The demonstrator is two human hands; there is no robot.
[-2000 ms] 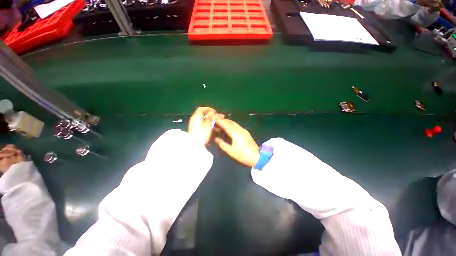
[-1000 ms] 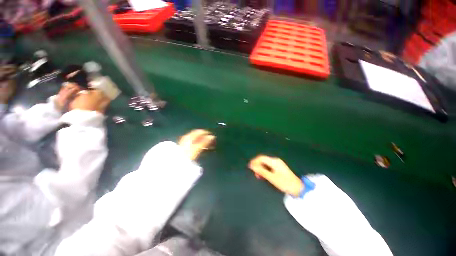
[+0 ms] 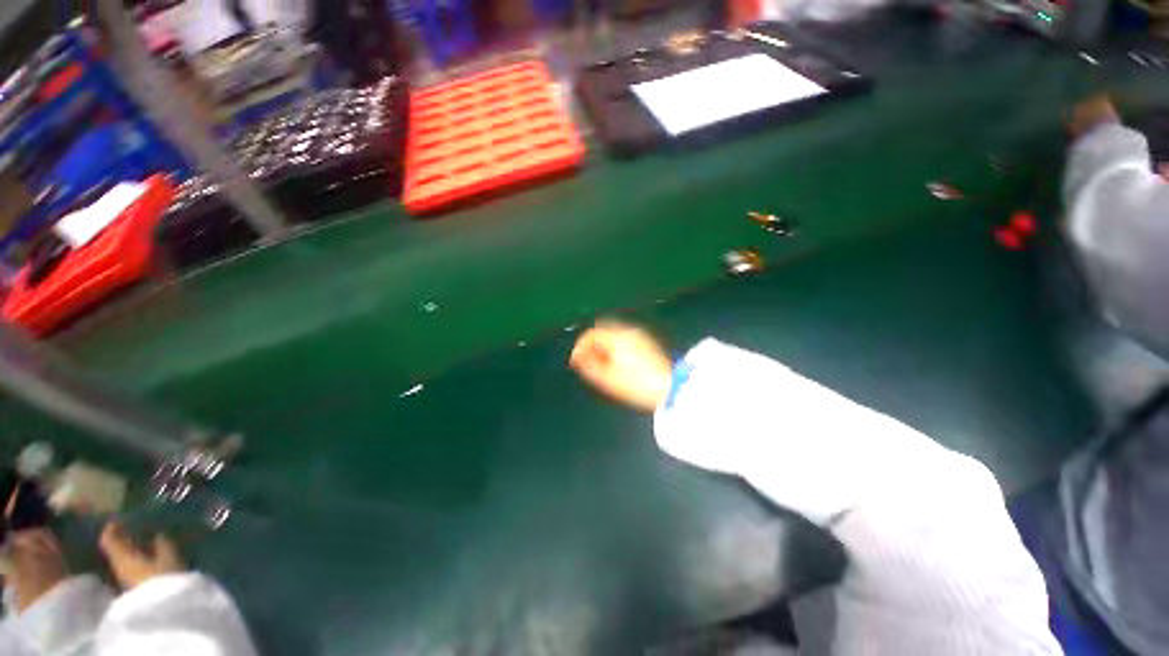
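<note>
My right hand (image 3: 624,364), with a blue band at the wrist, is over the green bench (image 3: 513,449) near the middle. Its fingers are curled, but blur hides whether anything is in them. My left hand is not in view. Right of my right hand, a small silver-and-gold piece (image 3: 742,262) and a dark piece with gold glints (image 3: 769,223) lie on the bench. A cluster of shiny silver units (image 3: 187,473) is at the lower left, with one loose unit (image 3: 219,515) beside it.
An orange-red compartment tray (image 3: 494,135) stands at the far side, between a black tray of silver pieces and a black tray with white paper (image 3: 724,92). Neighbours' hands show at lower left (image 3: 135,557) and far right (image 3: 1094,115). Red pieces (image 3: 1015,231) lie right.
The view has swung right and tilted. My left hand, in view a second ago, is out of the picture. My right hand has moved rightward away from where both hands met two seconds ago.
</note>
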